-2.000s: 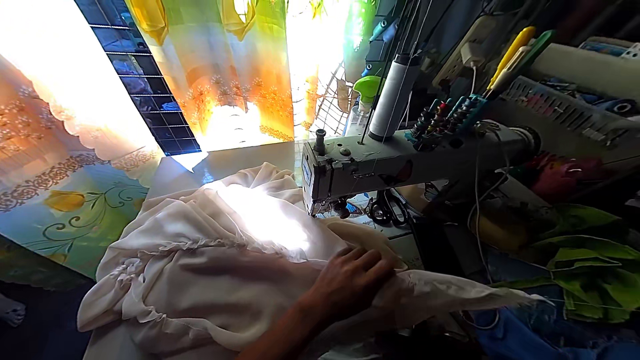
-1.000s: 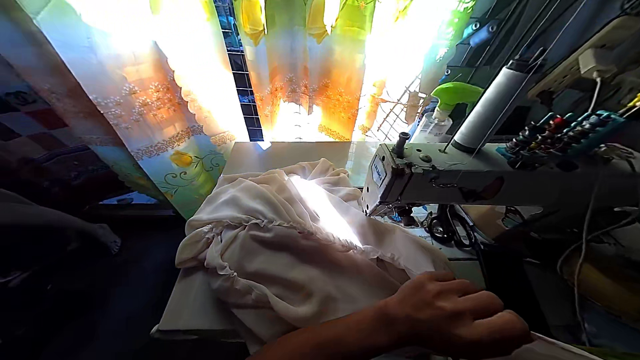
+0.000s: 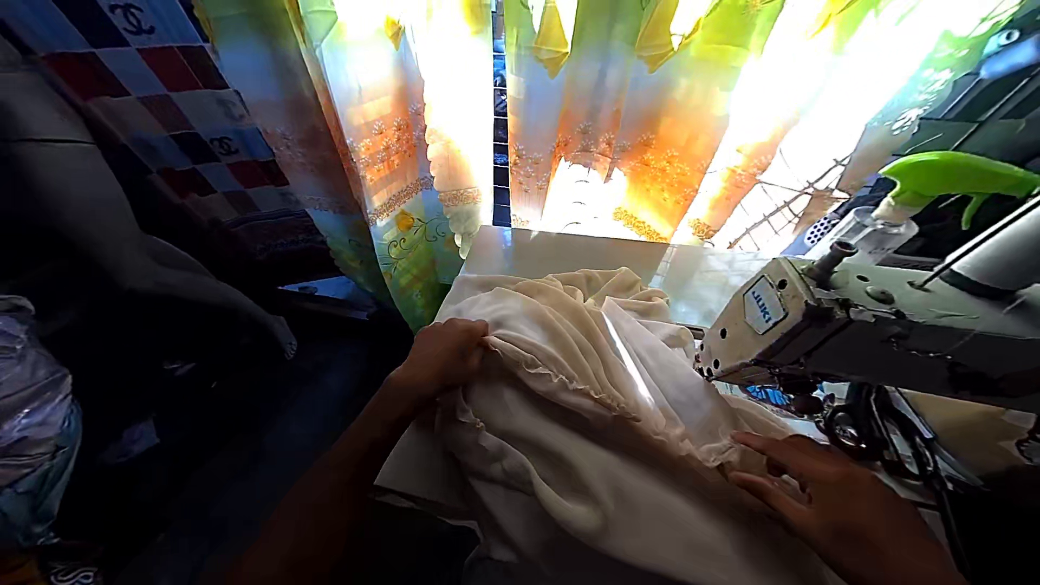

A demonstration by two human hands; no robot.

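Observation:
A cream-coloured, sheer fabric piece with a ruffled seam (image 3: 569, 390) lies bunched over the sewing table (image 3: 552, 248). At the seam's left end, my left hand (image 3: 445, 353) is closed on the fabric. My right hand (image 3: 821, 487) rests at the right end of the ruffle, thumb and index finger apart, its fingertips touching the cloth. The head of a Juki industrial sewing machine (image 3: 812, 325) stands just beyond my right hand; its needle area is dark and hard to make out.
Behind the table hang floral curtains (image 3: 650, 146) in bright light. A spray bottle with a green trigger head (image 3: 934, 179) and a large thread cone (image 3: 999, 252) stand at the right. A mannequin (image 3: 122, 203) is at the left, with a plastic-wrapped bundle (image 3: 32, 414) below it.
My left hand has come into view and taken hold of the fabric. My right hand, earlier lying over the cloth with fingers curled, now has its index finger extended. The view has swung left.

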